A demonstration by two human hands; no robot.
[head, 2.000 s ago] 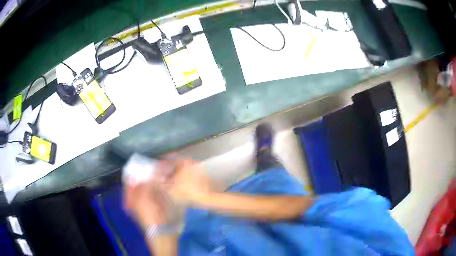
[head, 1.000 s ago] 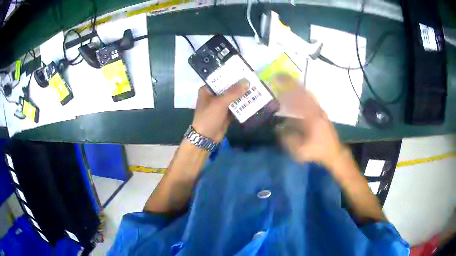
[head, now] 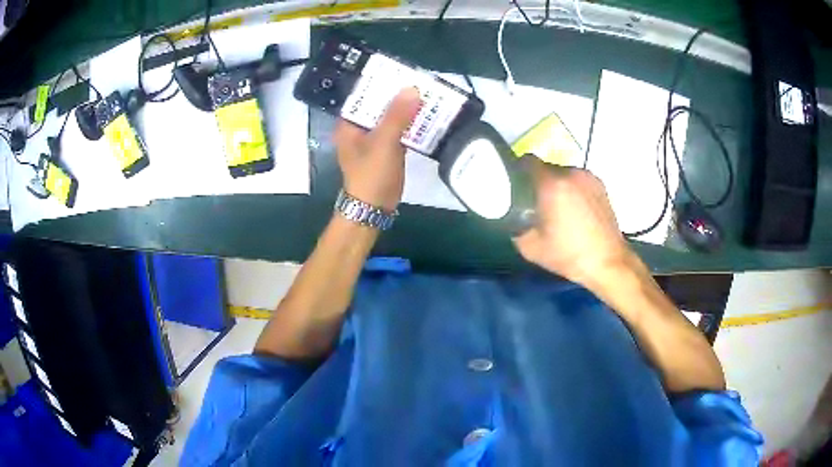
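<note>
A black smartphone (head: 339,80) is in my left hand (head: 376,150), back side up, with its white barcode label facing me and my thumb lying on the label. My right hand (head: 570,214) is closed around the handle of a black barcode scanner (head: 483,175) with a pale oval patch. The scanner's head is at the phone's lower right end; whether they touch I cannot tell. A yellow-green card or screen (head: 549,141) lies on the bench behind the scanner.
Several phones with yellow-green fronts, one of them near my left arm's side (head: 239,132), lie at cables on white sheets (head: 292,164). A mouse (head: 699,226), looped cables and a long black tray (head: 783,155) are at the right. Black trays on blue supports (head: 187,292) stand lower left.
My right hand now holds the scanner against or near the phone's end. The phone has moved left and is tilted flatter. The yellow-green piece is now on the bench, away from my fingers.
</note>
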